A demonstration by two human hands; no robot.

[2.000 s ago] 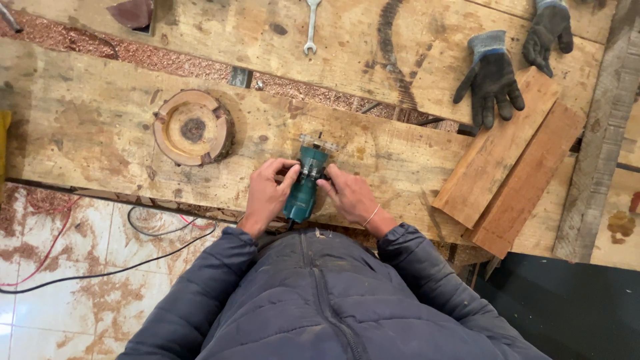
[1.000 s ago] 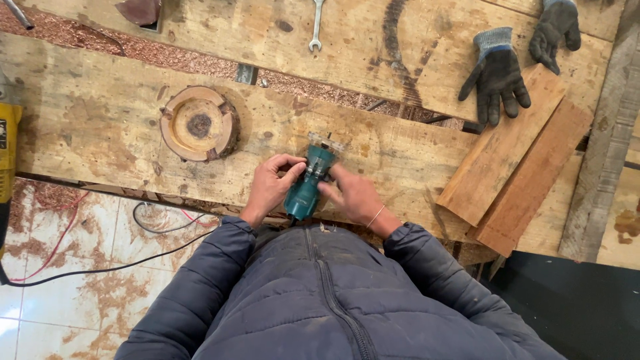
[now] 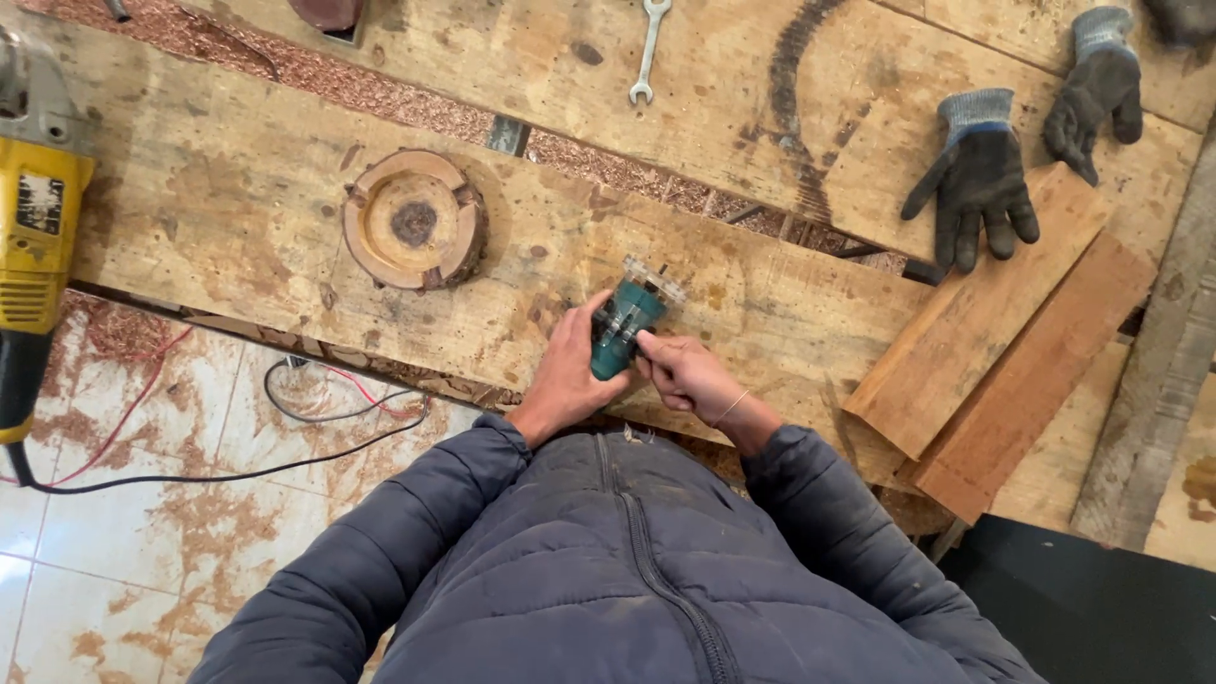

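A small green trim router (image 3: 627,323) with a clear plastic base and a thin bit lies tilted at the bench's near edge. Wrapped round its left side is my left hand (image 3: 570,366), holding the body. My right hand (image 3: 689,375) has its fingers curled, with thumb and fingertips at the metal clamp fitting on the router's right side; whether they pinch a part there is too small to tell. To the left sits a round, hollowed wooden bowl with a notched, bark-edged rim (image 3: 356,228).
An open-end wrench (image 3: 649,52) lies beyond a shavings-filled gap. Work gloves (image 3: 983,180) rest near two wooden boards (image 3: 978,313) on the right. A yellow angle grinder (image 3: 38,218) is at far left, its black cord (image 3: 228,477) crossing the tiled floor.
My right hand has shifted from the router's upper side to its clamp fitting, its fingers now curled. The router has tilted further to the right. The view has moved, showing more of the grinder.
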